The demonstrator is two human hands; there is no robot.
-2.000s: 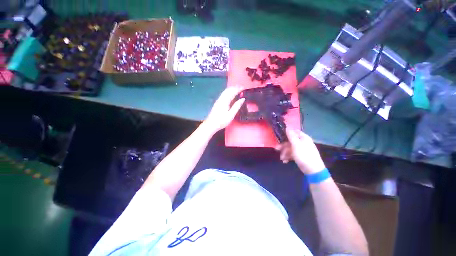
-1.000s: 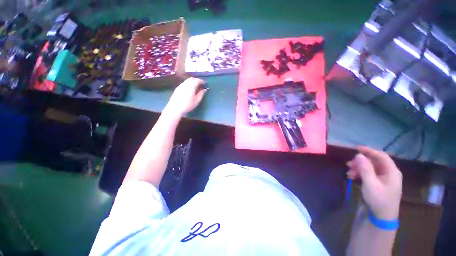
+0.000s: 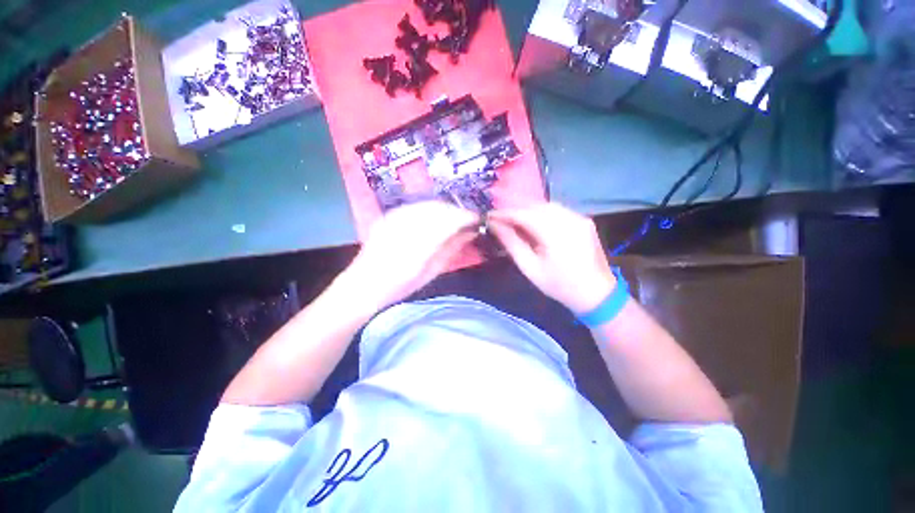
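The black gun-shaped housing (image 3: 441, 150) lies on the red mat (image 3: 344, 60), its inside with silvery parts facing up. My left hand (image 3: 421, 240) and my right hand (image 3: 552, 250) meet over its grip end at the mat's near edge. Their fingertips pinch a tiny part (image 3: 483, 228) between them, too small and blurred to name. The hands hide most of the grip. Small black moulded parts (image 3: 413, 50) lie in a loose pile at the far end of the mat.
On the left are a brown carton (image 3: 166, 150) of red-and-silver parts, a white tray (image 3: 216, 128) of small dark-and-silver parts, and dark parts at the far left edge. At right stand two white-grey feeders (image 3: 692, 70) with dark cables (image 3: 702, 160); a clear bag (image 3: 878, 110) lies beyond.
Both hands have come together over the near end of the housing; they were apart, left near the carton and right off the mat. The view has shifted, moving the bench items leftward.
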